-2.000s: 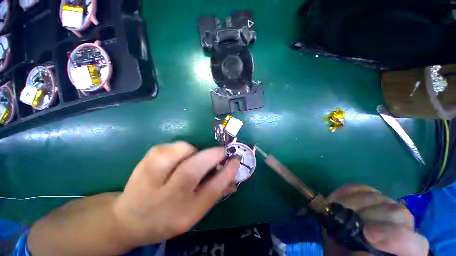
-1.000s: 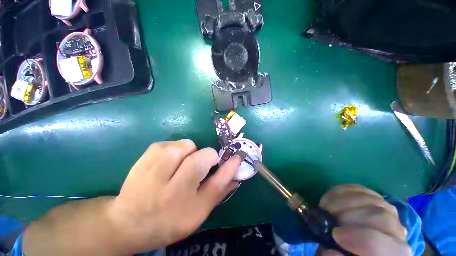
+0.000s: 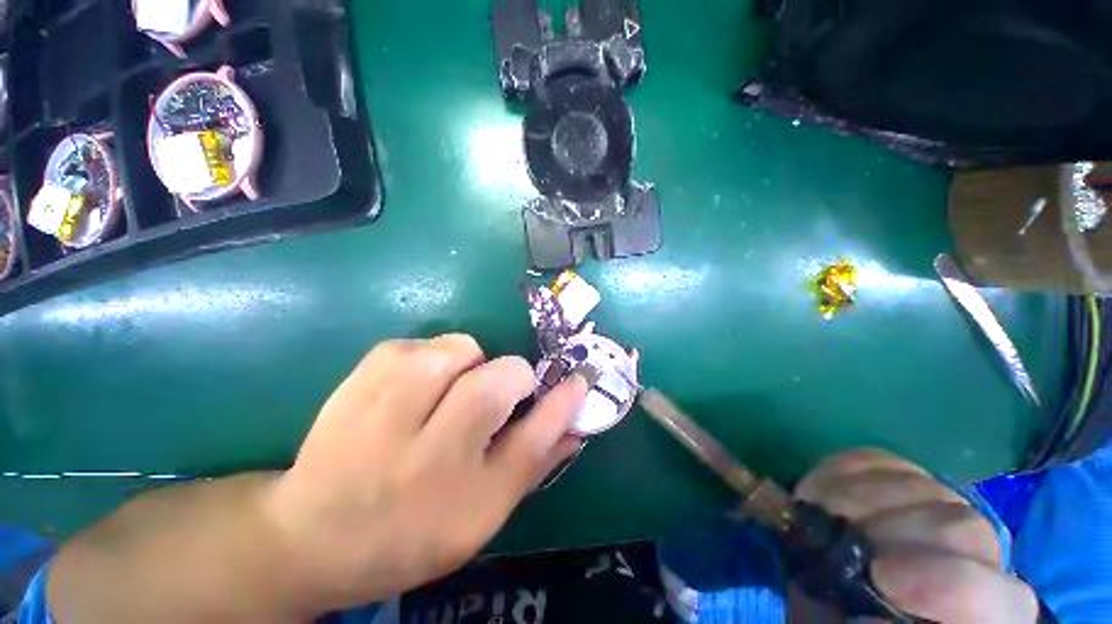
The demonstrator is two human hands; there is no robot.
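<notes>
My left hand (image 3: 402, 457) grips a round watch case (image 3: 606, 390) by its left side, fingertips at the inner parts and rim. A dark circuit board (image 3: 549, 319) with a white battery (image 3: 576, 296) and a bit of gold tape lies at the case's upper left. My right hand (image 3: 915, 536) holds a soldering iron (image 3: 707, 449) by its dark handle. The iron's tip end is at the right rim of the case; whether it touches is unclear. Part of the case is hidden by my left fingers.
A black holding fixture (image 3: 578, 144) lies above the case. A black tray (image 3: 293, 183) of watch cases is at upper left. A crumpled gold scrap (image 3: 835, 288), slim silver tool (image 3: 990, 329), brown pot (image 3: 1018, 226) and large black object (image 3: 927, 85) are at right. A thin wire runs at far left.
The iron's tip moved from outside the case's upper right onto the case, then back to its right rim. My left hand keeps its hold. The view shifted slightly.
</notes>
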